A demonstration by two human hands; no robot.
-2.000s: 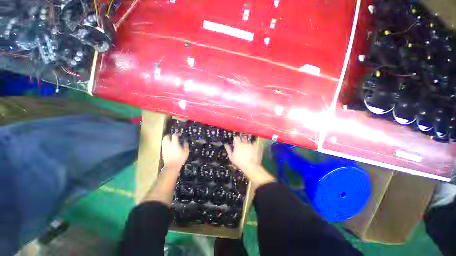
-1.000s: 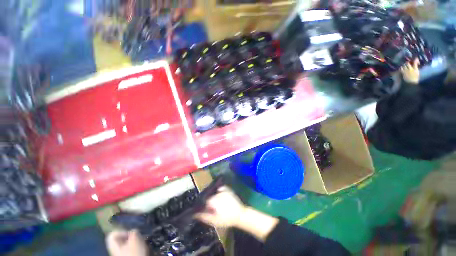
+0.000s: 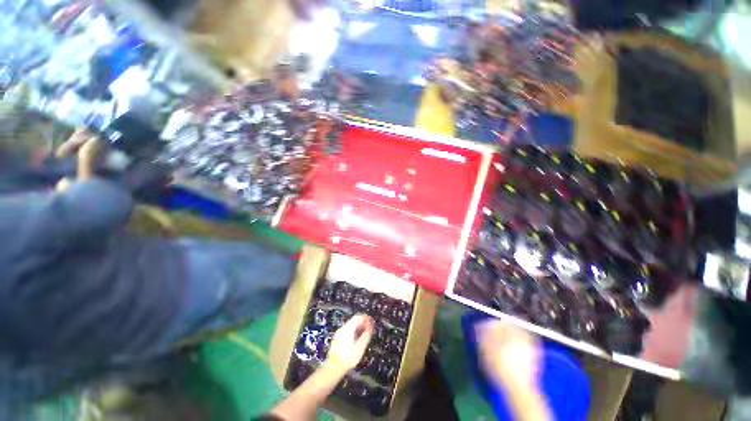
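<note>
An open brown carton (image 3: 424, 329) stands below the bench edge and holds rows of glossy black round units (image 3: 375, 386). A white flat sheet (image 3: 370, 275) shows at its far end. My left hand (image 3: 349, 344) is over the units inside the carton, its fingers curled; whether it grips one cannot be told. My right hand (image 3: 509, 353) is blurred, right of the carton and in front of the blue round stool (image 3: 564, 382); its fingers are not clear and I see no object in it.
The red mat (image 3: 387, 205) lies beyond the carton. More black units (image 3: 568, 238) stand in rows at right. A heap of silvery boards (image 3: 239, 148) is at left, wired parts (image 3: 510, 70) behind. A brown box (image 3: 593, 90) is at far right. Another person's leg (image 3: 222, 284) is left of the carton.
The view has swung left. My right hand has moved from over the carton to the right, over the stool. The dark piece seen between my hands earlier no longer shows there.
</note>
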